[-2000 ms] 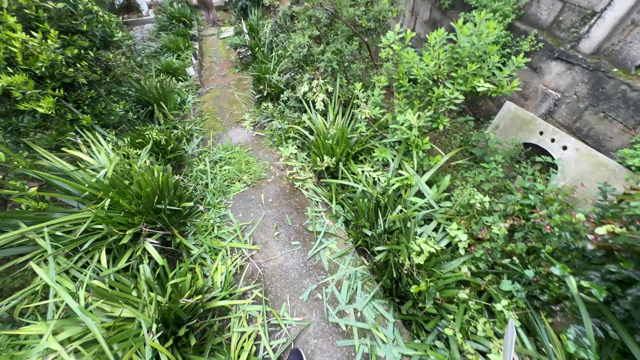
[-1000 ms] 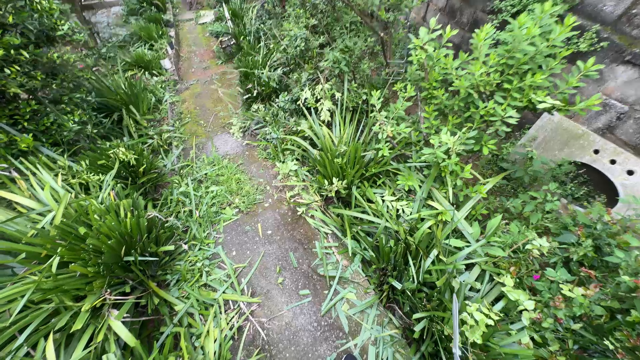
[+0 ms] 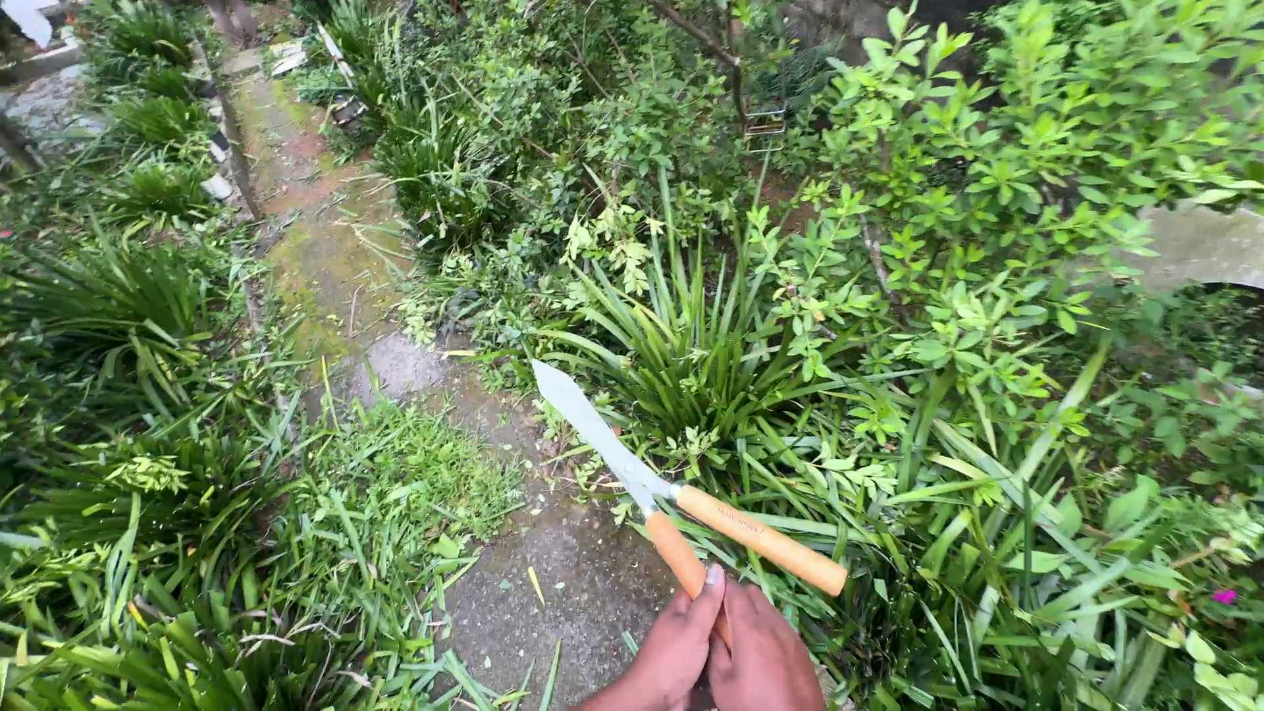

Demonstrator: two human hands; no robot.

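A pair of hedge shears (image 3: pixel 592 430) with metal blades and two wooden handles points up and left over the path. Both hands are together on the lower left handle: my left hand (image 3: pixel 676 647) has its thumb along the wood, and my right hand (image 3: pixel 765 652) closes around the handle's end from the right. The other wooden handle (image 3: pixel 765 541) sticks out to the right with no hand on it. The blades lie together, beside a clump of strap-leaved plants (image 3: pixel 691 355).
A concrete path (image 3: pixel 553 602) runs up to the left, strewn with cut leaves (image 3: pixel 395 474). Leafy shrubs (image 3: pixel 987 197) stand at right, before a concrete slab (image 3: pixel 1205 242). More strap-leaved plants (image 3: pixel 128 306) line the left side. At the top left, a person's legs (image 3: pixel 232 18) partly show.
Both hands and the hedge shears have come into view at the bottom centre. The view has shifted, with the slab now farther right.
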